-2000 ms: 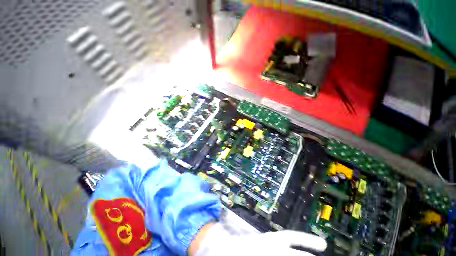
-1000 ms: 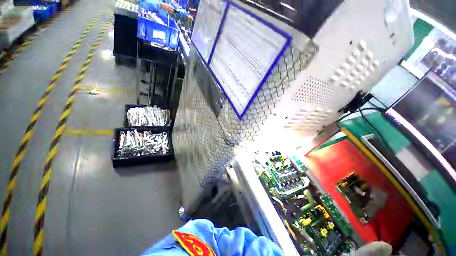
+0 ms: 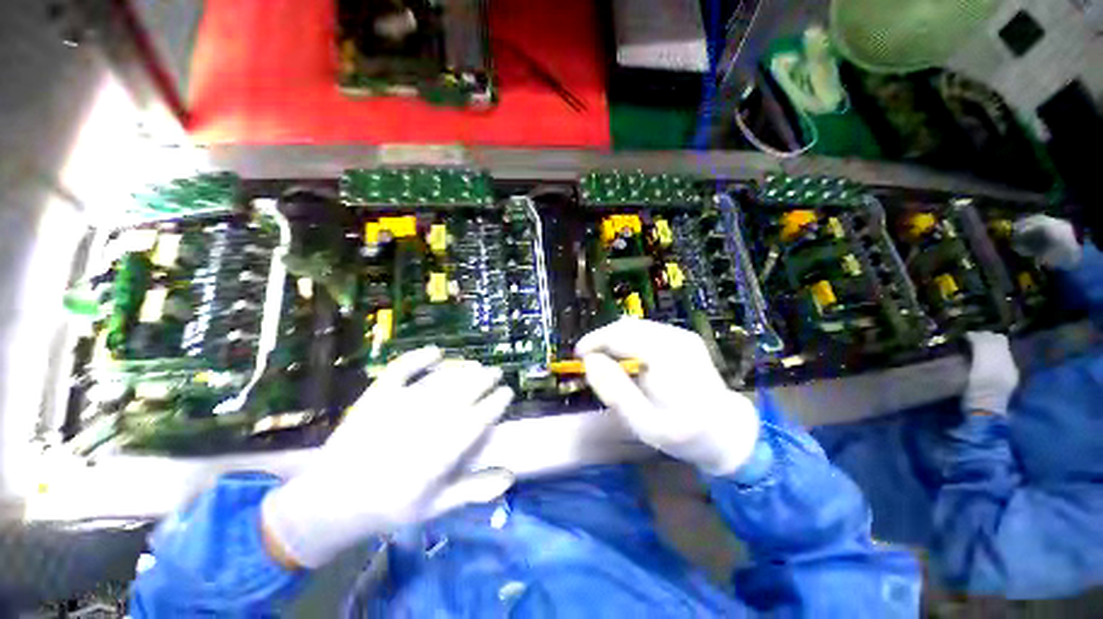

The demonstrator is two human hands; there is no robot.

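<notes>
My left hand (image 3: 405,441), in a white glove, lies over the near edge of a green circuit board (image 3: 466,327), fingers spread and holding nothing I can see. My right hand (image 3: 671,387), also gloved, grips a short yellow-orange stick (image 3: 593,366) between thumb and fingers. The stick lies nearly level, its tip pointing left by the board's near right corner. The board has yellow capacitors (image 3: 391,229) and a pale bent strip (image 3: 541,278) along its right side. My fingers hide part of its near edge.
More boards stand in a row left and right, such as one at the left (image 3: 200,302). A metal rail (image 3: 877,389) runs along the near side. Behind are a red mat (image 3: 272,73) with a sample assembly (image 3: 411,48) and dark tweezers (image 3: 544,75). A coworker's gloved hands (image 3: 989,372) are at the right.
The view has swung from the floor and machine side to the board row. Both my hands now show over the boards, the right with the yellow stick. A coworker's hands have come into view.
</notes>
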